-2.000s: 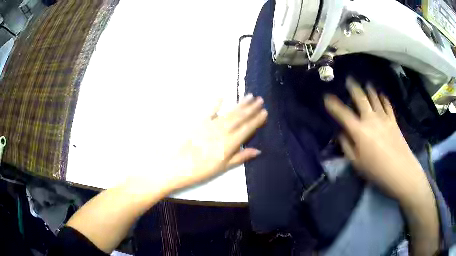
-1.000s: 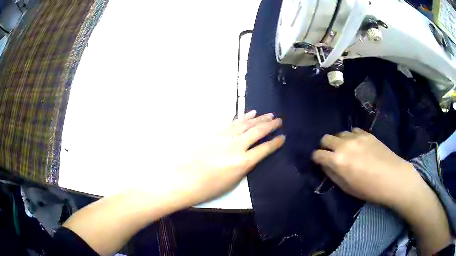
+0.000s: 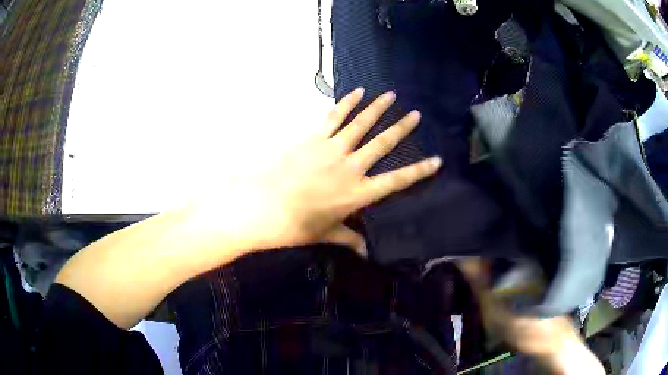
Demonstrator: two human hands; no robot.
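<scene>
A dark navy ribbed garment panel (image 3: 447, 209) lies over the right part of the white table and hangs at its front edge. My left hand (image 3: 329, 168) lies on the panel's left side, palm down, fingers spread, holding nothing. My right hand (image 3: 535, 329) is low at the right, below the panel's lower edge, blurred and partly covered by cloth; its fingers cannot be made out. Grey-white pocket lining (image 3: 589, 212) hangs beside it. The needle and presser foot are not visible.
The white table (image 3: 190, 110) is at the left, with plaid cloth (image 3: 33, 110) over its left end. Part of the machine head (image 3: 615, 33) shows at the top right. The wearer's dark checked clothing (image 3: 286, 315) is below the table edge.
The view has tipped down, so most of the machine head has left the picture. My right hand has moved from on top of the panel to below its lower edge. My left hand's fingers have spread.
</scene>
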